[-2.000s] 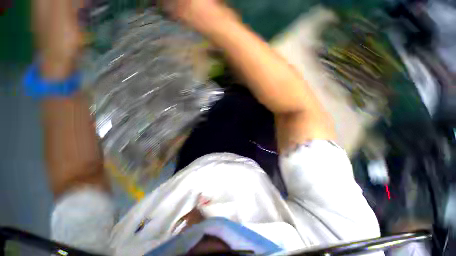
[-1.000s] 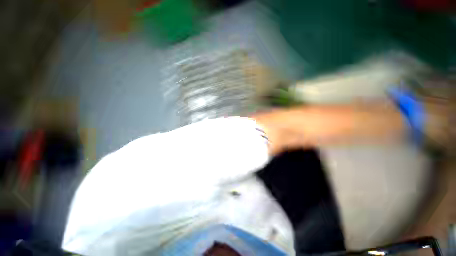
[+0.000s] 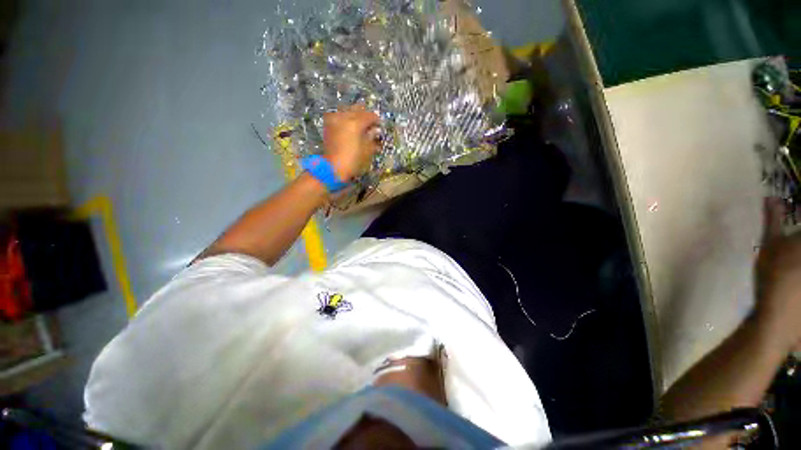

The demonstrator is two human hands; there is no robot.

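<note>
A pile of clear, shiny blister trays (image 3: 422, 79) sits beside my legs, with brown cardboard at its edge. My left hand (image 3: 351, 142), with a blue wristband, is on the near part of the pile, its fingers curled. Whether it grips anything is unclear. My right hand (image 3: 780, 220) is blurred at the right edge beside a heap of wired board assemblies (image 3: 782, 123). Its fingers are not clear. The pale work board (image 3: 685, 202) lies between the bench's left edge and the heap.
The green mat (image 3: 676, 35) is behind the work board. Grey floor (image 3: 167, 105) with yellow lines spreads to the left. A black and red object (image 3: 57, 259) stands at the far left. A bright green item (image 3: 515, 97) is beside the pile. A thin pale strand lies on my dark clothing.
The view has steadied from blur. The wristbanded left arm, stretched to the right one second ago, now reaches left to the tray pile. My right arm is now at the right edge.
</note>
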